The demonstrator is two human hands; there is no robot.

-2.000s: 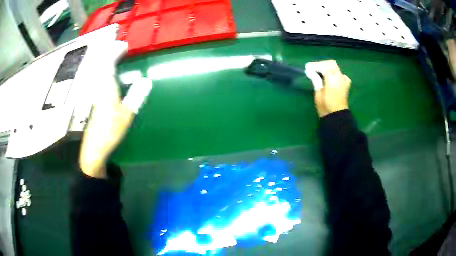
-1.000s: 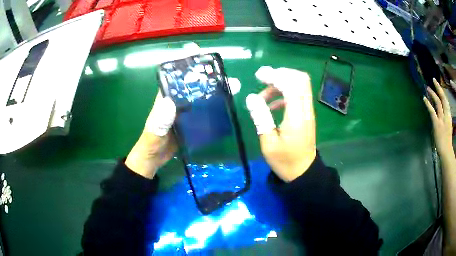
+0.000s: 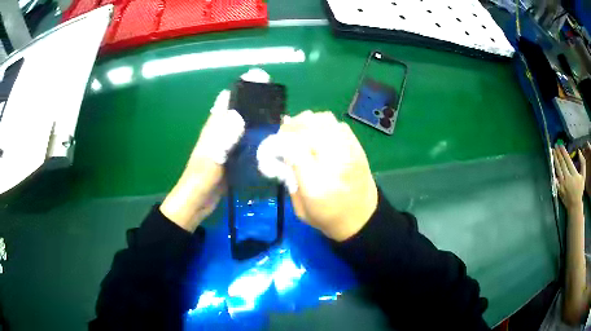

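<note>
A dark phone middle frame (image 3: 258, 103) is held upright over the blue film pile, its open lower part showing blue behind it. My left hand (image 3: 212, 155), with white finger cots, grips the frame's left side. My right hand (image 3: 327, 171), also with finger cots, is over the frame's middle right with fingers and thumb close together; it is blurred, and whether it pinches anything cannot be told. The shiny blue film pile (image 3: 259, 284) lies below, partly behind my forearms. A second phone middle frame (image 3: 381, 94) lies on the green bench to the right.
A white fixture plate (image 3: 58, 77) is at the left. A red tray (image 3: 188, 18) is at the back left, and a white perforated tray (image 3: 421, 22) on a black base is at the back right. Another person's hand and arm (image 3: 571, 194) are at the right edge.
The held frame is more upright and appears smaller. My right hand has moved left from beside the frame to over it. The view has shifted, so the second frame appears further left.
</note>
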